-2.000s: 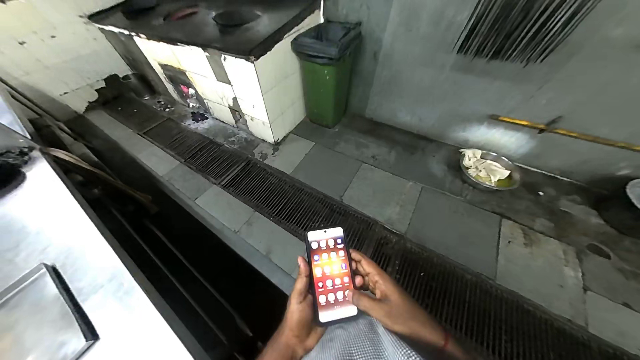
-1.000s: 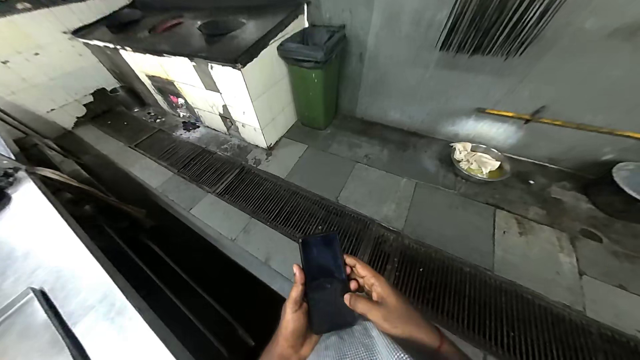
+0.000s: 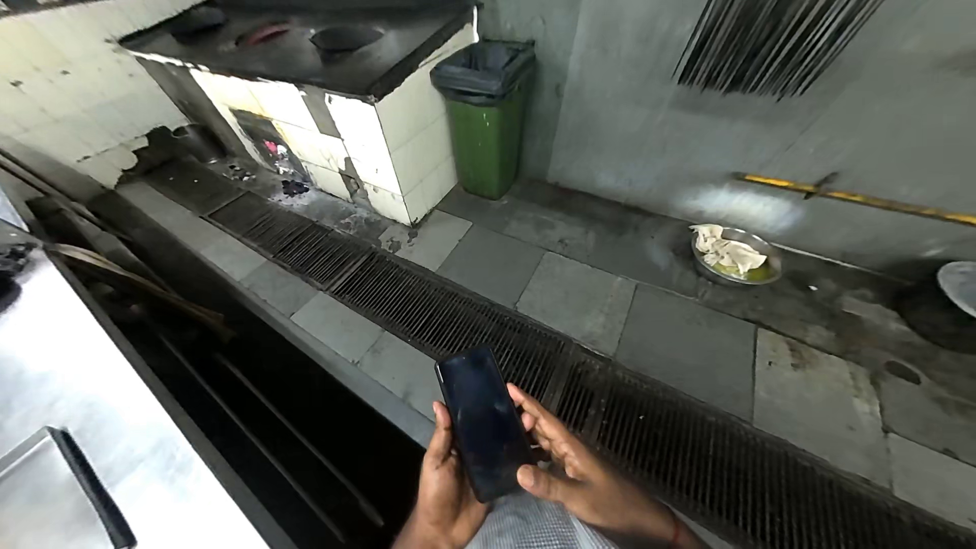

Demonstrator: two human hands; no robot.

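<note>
A dark-screened smartphone [image 3: 485, 427] is held upright and slightly tilted near the bottom middle of the head view. My left hand [image 3: 446, 484] grips its lower left edge, the thumb along the side. On the right side, my right hand [image 3: 564, 465] has its fingers behind and beside the phone's edge, and its thumb is at the lower right corner. A red thread is around the right wrist. Grey checked cloth [image 3: 534, 524] shows below the phone.
Metal-barred drain grating [image 3: 427, 305] crosses the stone floor. Left is a steel counter [image 3: 69, 358] with a tray [image 3: 46, 488]. Beyond stand a tiled stove [image 3: 351, 137] and a green bin [image 3: 488, 145]. A steel bowl [image 3: 770, 267] holds wet cloth [image 3: 728, 252] by the wall, below a yellow bar [image 3: 869, 200].
The phone's screen was lit with app icons two seconds ago and is dark in the later frames. Both hands have stayed at the phone.
</note>
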